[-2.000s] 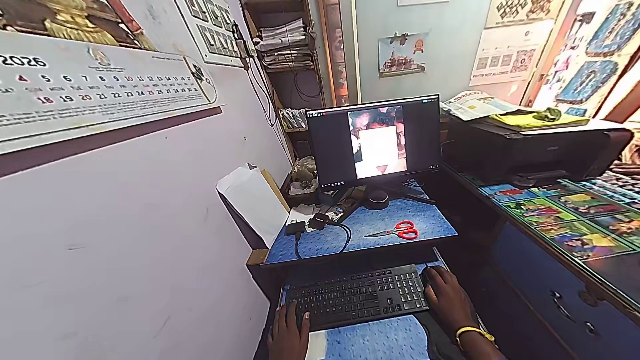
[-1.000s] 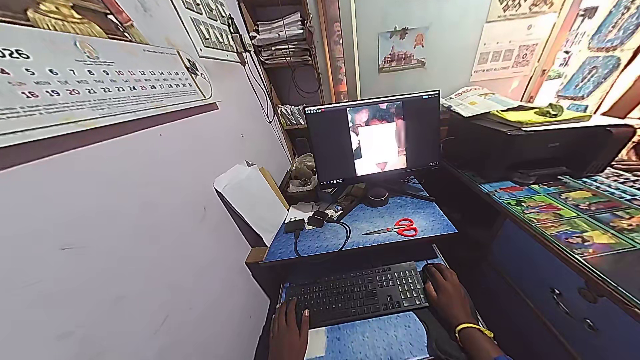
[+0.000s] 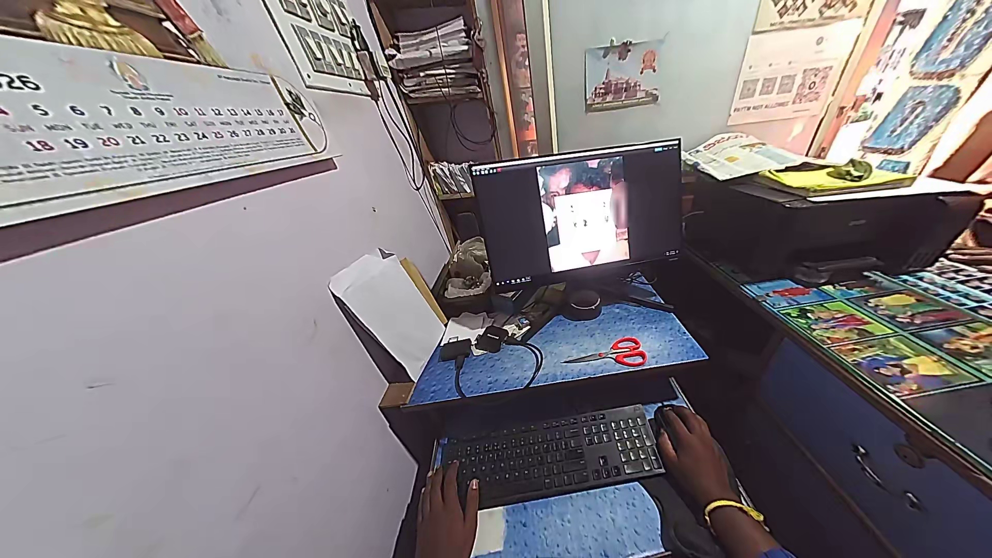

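Observation:
A black keyboard [image 3: 550, 457] lies on the pull-out tray below the desk top. My left hand [image 3: 449, 511] rests at the keyboard's lower left corner, fingers slightly apart, holding nothing. To the right of the number keys, my right hand [image 3: 694, 457] lies over a black computer mouse [image 3: 665, 415], with a yellow bangle on the wrist. Behind the keyboard, a monitor [image 3: 504, 225] shows a picture with a white sheet in it. Scissors with red handles [image 3: 629, 353] lie on the blue desk top [image 3: 573, 333], beside black cable connectors [image 3: 491, 339].
White papers [image 3: 387, 310] lean against the wall at the left. A black printer [image 3: 852, 225] with a newspaper [image 3: 740, 155] and a yellow item on top stands at the right, behind a counter covered with photos [image 3: 891, 364]. A calendar [image 3: 155, 132] hangs on the left wall.

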